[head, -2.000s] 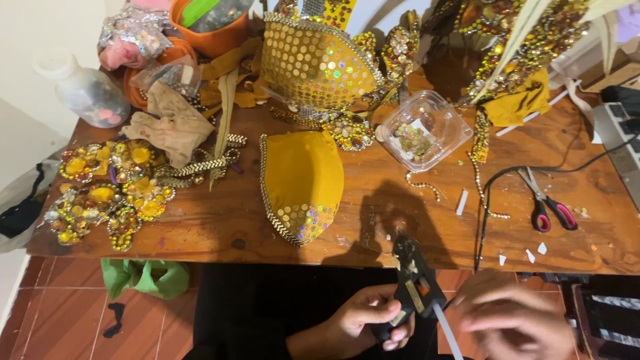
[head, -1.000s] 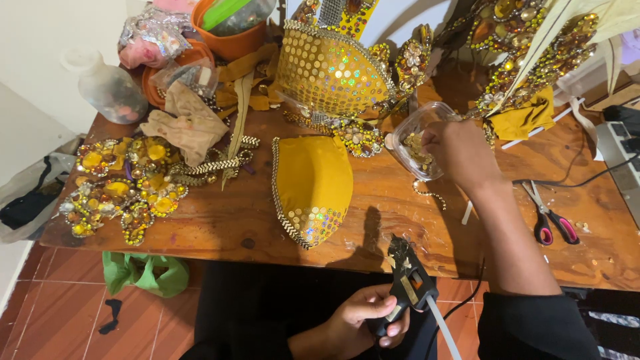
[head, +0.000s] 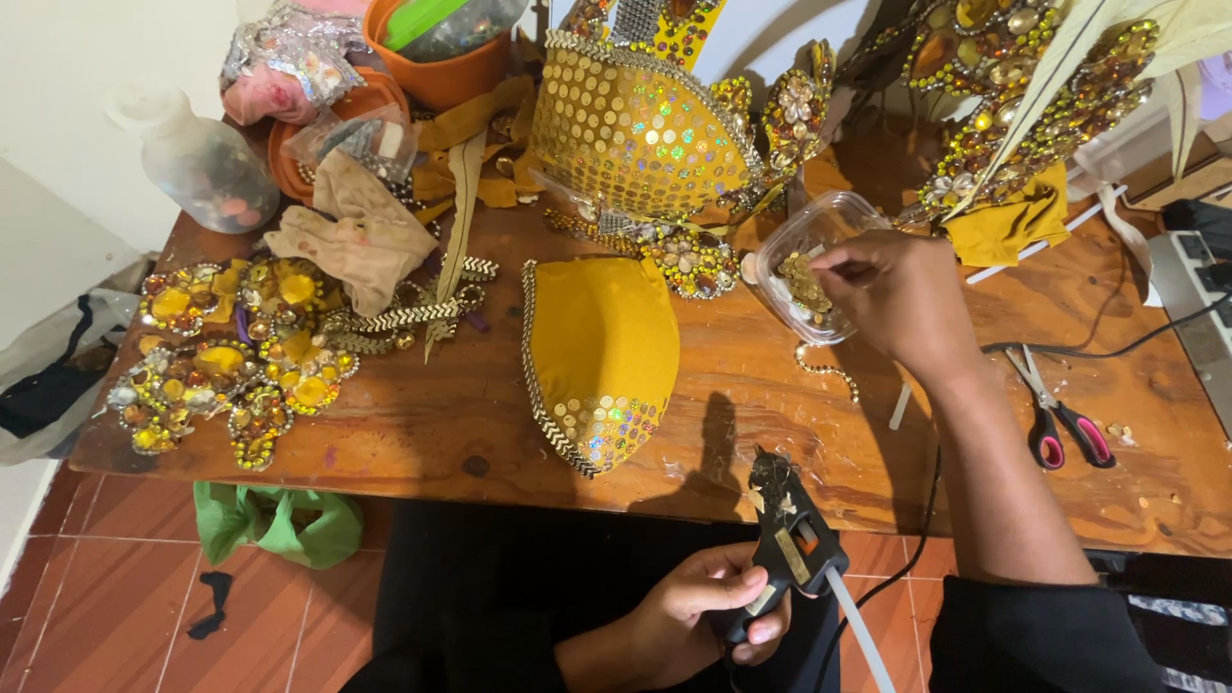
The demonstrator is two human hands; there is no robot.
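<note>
My left hand [head: 707, 602] is closed around the handle of a black hot glue gun [head: 791, 539], with a translucent glue stick [head: 859, 630] sticking out of its back end. Its nozzle points toward the table. My right hand [head: 900, 298] reaches into a clear plastic container [head: 770, 241] of gold sequins [head: 804, 284], fingertips pinched at the sequins; whether they hold one cannot be told. Between the arms and the beaded pieces lies a mustard fabric cup [head: 602, 337], edged with gold chain trim [head: 531, 385] and partly covered with round sequins at its lower end.
A sequined cup [head: 635, 125] stands behind. Beaded appliqués [head: 221, 356], a beige cloth [head: 361, 231] and a plastic bottle [head: 207, 164] are at left, orange pots [head: 438, 67] farther back. Scissors [head: 1054, 414] and a black cord [head: 929, 520] lie at right, near a short beaded chain [head: 833, 371].
My right hand has moved from beside the glue gun to the clear container, where it stays over the last second. My left hand keeps hold of the glue gun.
</note>
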